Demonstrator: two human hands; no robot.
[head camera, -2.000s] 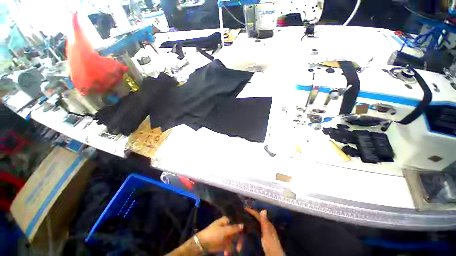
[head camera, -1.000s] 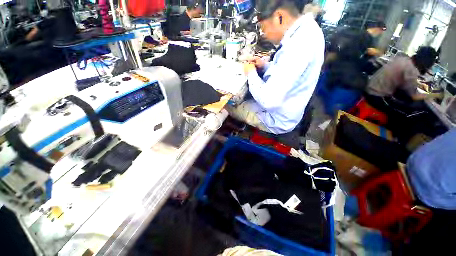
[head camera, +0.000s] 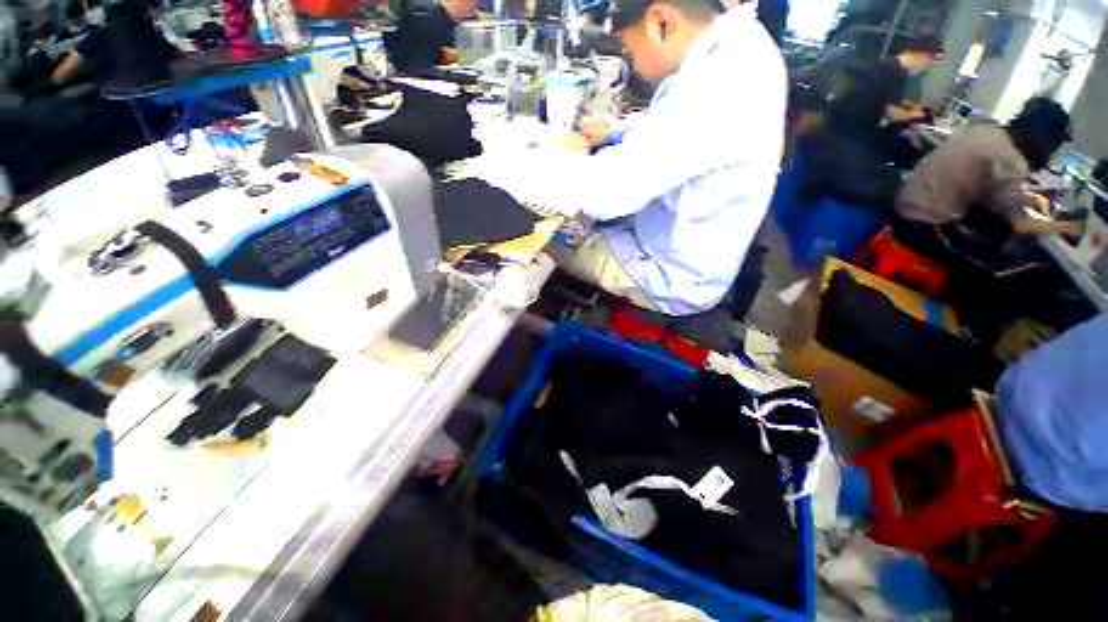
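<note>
Neither my left hand nor my right hand is in the picture. A blue plastic crate (head camera: 593, 530) stands on the floor just right of the table. Dark garment work (head camera: 608, 425) fills it. White tapes with a tag (head camera: 712, 487) lie on top of the dark cloth, and more white ties (head camera: 787, 420) hang at its right side. A pale cloth-like thing (head camera: 614, 605) shows at the bottom edge, too cut off to tell more.
The white sewing machine (head camera: 395, 219) and small black pieces (head camera: 282, 374) are on the table at left. A person in a light blue shirt (head camera: 717, 158) sits beyond. A cardboard box (head camera: 838, 386) and a red stool (head camera: 936, 474) stand at right. Another person's blue sleeve (head camera: 1063, 413) shows.
My view has swung right from the machine front and the left crate to the right crate. My two hands, seen two seconds ago, have left the picture.
</note>
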